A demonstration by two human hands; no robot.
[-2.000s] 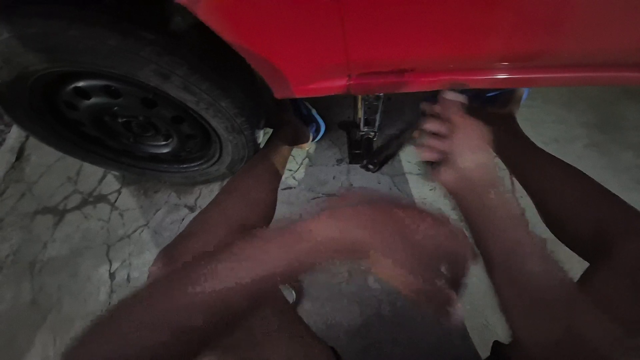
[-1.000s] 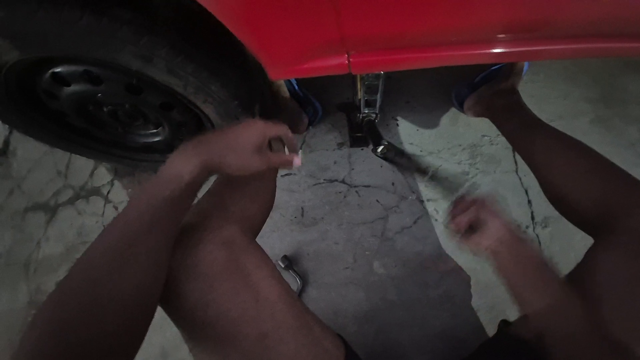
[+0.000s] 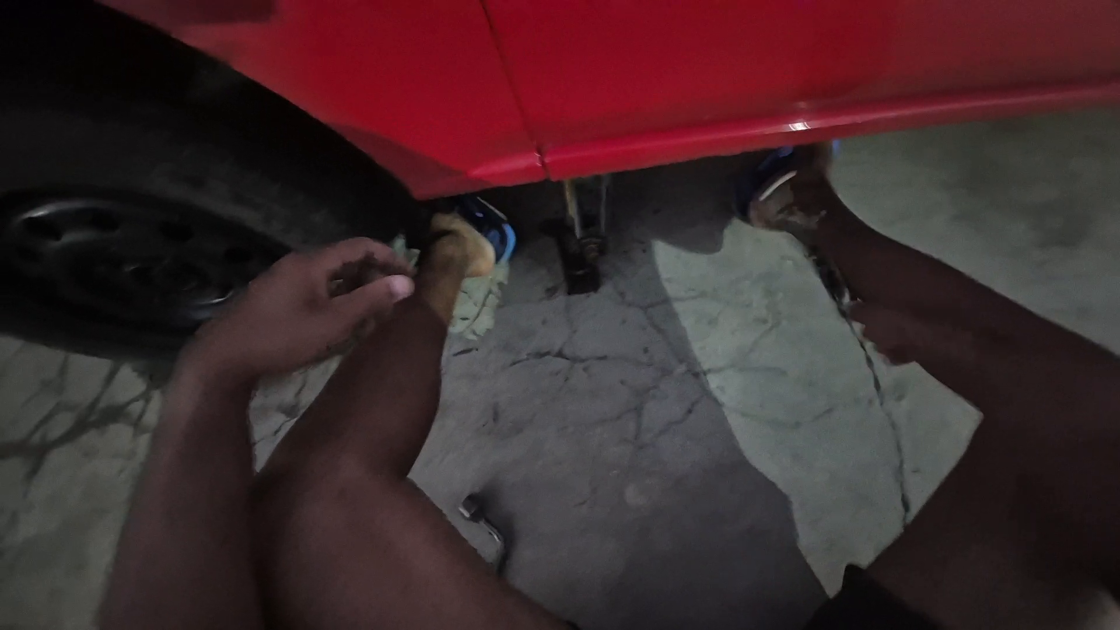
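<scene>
My left hand [image 3: 315, 302] is held above my left shin, near the wheel, with its thumb apart from loosely curled fingers and nothing in it. My right hand [image 3: 888, 332] is beside my right shin, its fingers curled at the lower end of a dark slim bar [image 3: 828, 271] with small glints; dim light and blur hide its exact form. Between my feet a jack [image 3: 584, 249] stands on the concrete beneath the sill of a red car [image 3: 700, 96]. A bent metal tool with a socket-like end [image 3: 471, 507] lies on the floor beside my left knee.
A black tyre with a dark steel wheel [image 3: 122, 262] is at the left. My feet, in blue footwear [image 3: 499, 229], are at either side of the jack, near the car's lower edge. Cracked concrete [image 3: 612, 420] and a shadow stretch between my legs.
My right hand has moved away from the jack to beside my right shin, and the dark bar no longer reaches the jack. My left hand has moved from between my legs to over my left shin.
</scene>
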